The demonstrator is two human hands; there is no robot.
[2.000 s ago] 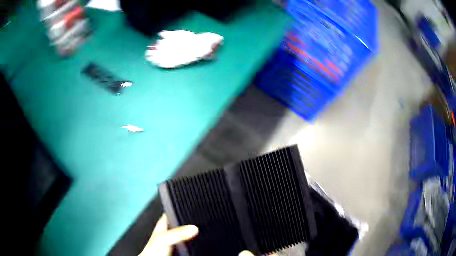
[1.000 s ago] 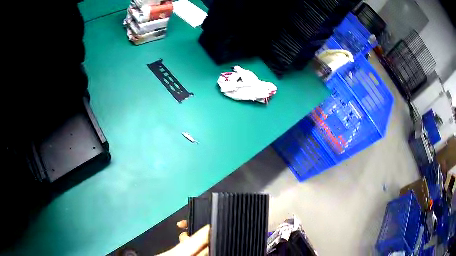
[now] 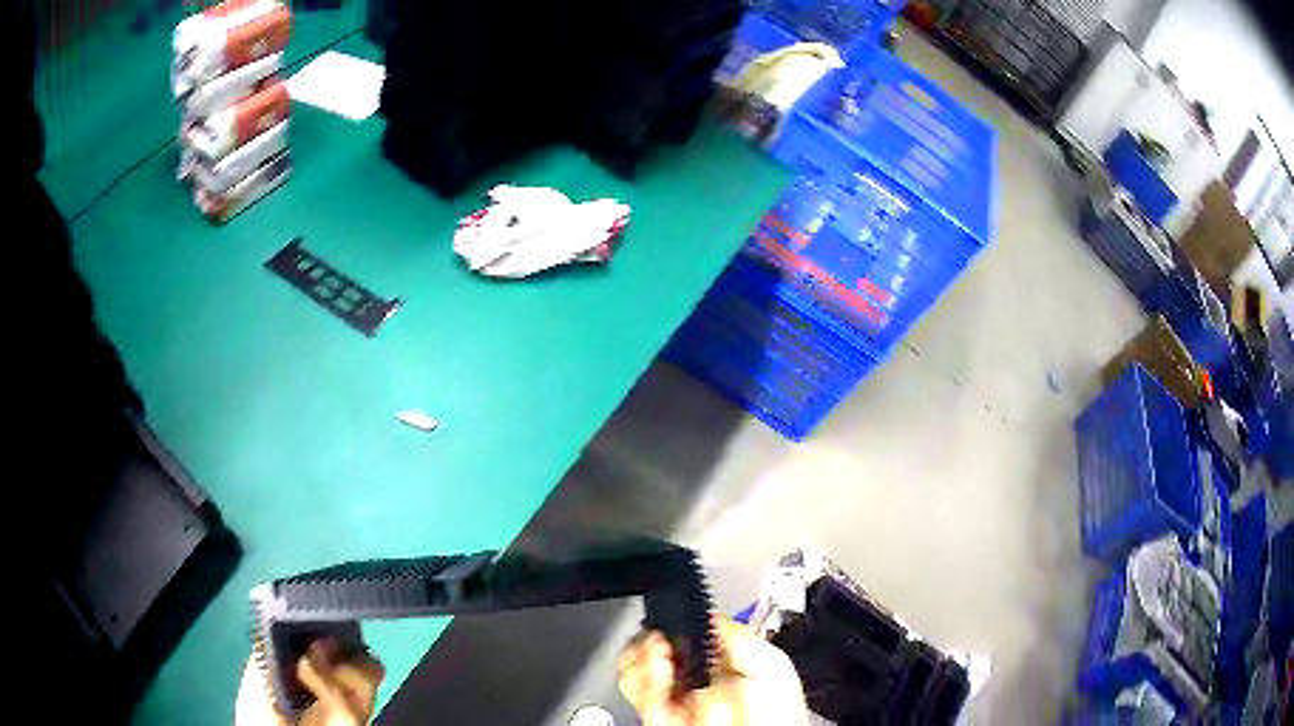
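A black finned heatsink housing (image 3: 476,582) is held up at the bottom of the view, seen edge-on as an upside-down U with comb-like fin edges. My left hand (image 3: 324,684) grips its left side wall, fingers inside. My right hand (image 3: 710,681) grips its right side wall. Both hands are cut off by the bottom edge. The housing is above the front edge of the green bench (image 3: 341,482).
On the bench are a port panel (image 3: 334,288), a small pale piece (image 3: 417,420), a crumpled white rag (image 3: 539,231), paper bundles (image 3: 234,114) and dark housing stacks (image 3: 554,85). Blue crates (image 3: 866,213) stand beyond. A newspaper-lined crate (image 3: 866,645) with black housings is lower right.
The housing has turned from its finned face upright to edge-on, open side down. Both hands now show on its side walls. The view has shifted, and more of the lined crate shows.
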